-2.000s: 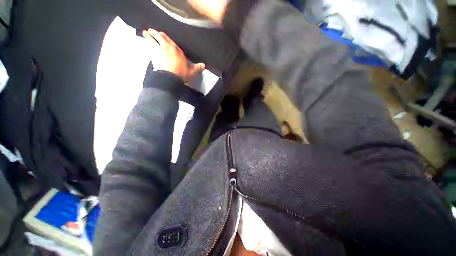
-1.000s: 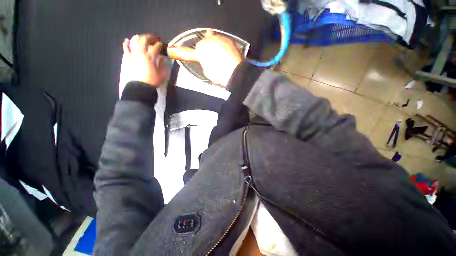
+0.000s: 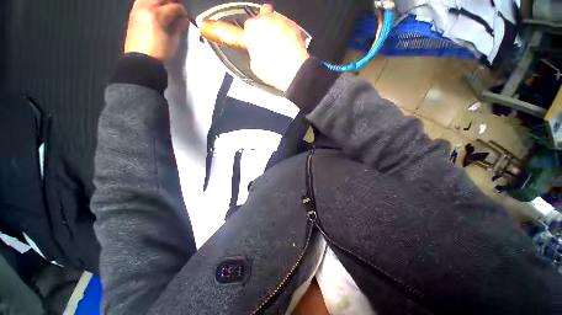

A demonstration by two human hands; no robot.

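The black and white garment panel (image 3: 191, 132) lies on the black ribbed table cover, running from my hands down under my jacket. The steam iron (image 3: 231, 66) sits on the panel's upper end, its tip pointing left. My right hand (image 3: 271, 46) is closed around its wooden handle. My left hand (image 3: 155, 26) is at the panel's top left edge, just left of the iron tip, with fingers bent. Its fingertips seem to pinch a dark edge of the cloth. The panel's lower end is hidden by my body.
A loose black heap with white edges (image 3: 61, 178) lies on the table's left. A blue hose (image 3: 363, 61) curves from the iron to the upper right. White and black pieces (image 3: 468, 15) hang over a blue crate (image 3: 425, 42). A wooden stand and scraps are on the tiled floor (image 3: 400, 83).
Since two seconds ago, the iron has come onto the panel and my left hand has moved from flat on the panel to its upper edge. In the last second both hands shifted up in view.
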